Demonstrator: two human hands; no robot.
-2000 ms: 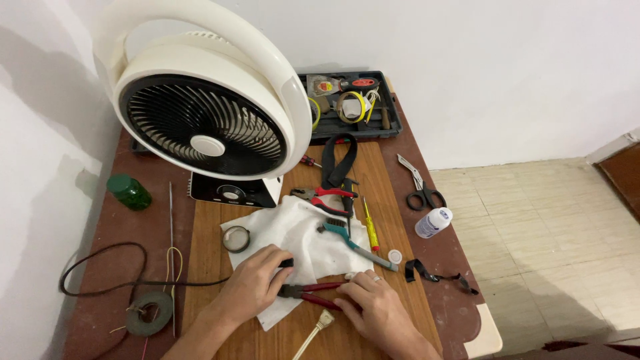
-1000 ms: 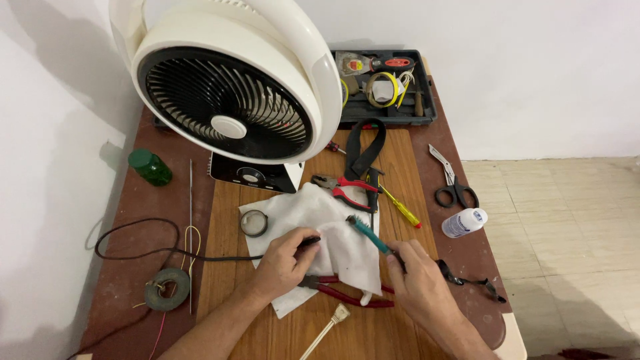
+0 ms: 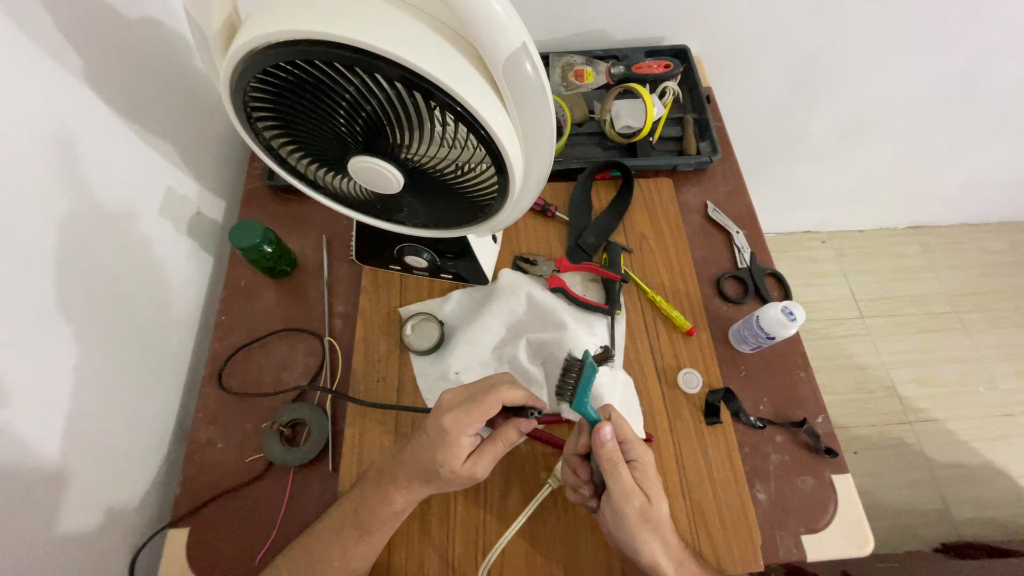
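Observation:
My left hand grips the black plug end of a dark power cord, its tip facing right. My right hand holds a teal-handled wire brush upright, bristles close to the plug end but apart from it. Beneath both hands lie a white cloth and pliers with dark red handles, partly hidden by my fingers. A cream cord with a connector runs below, between my wrists. Behind the cloth, red-and-black combination pliers rest beside a yellow screwdriver.
A white fan stands at the back left, a black tool tray behind it. Around the wooden board are a green jar, black tape roll, metal rod, scissors and white bottle.
My right hand has taken hold of the wire brush, which lay on the cloth two seconds ago, and has brought it near the plug end. My left hand keeps the cord end.

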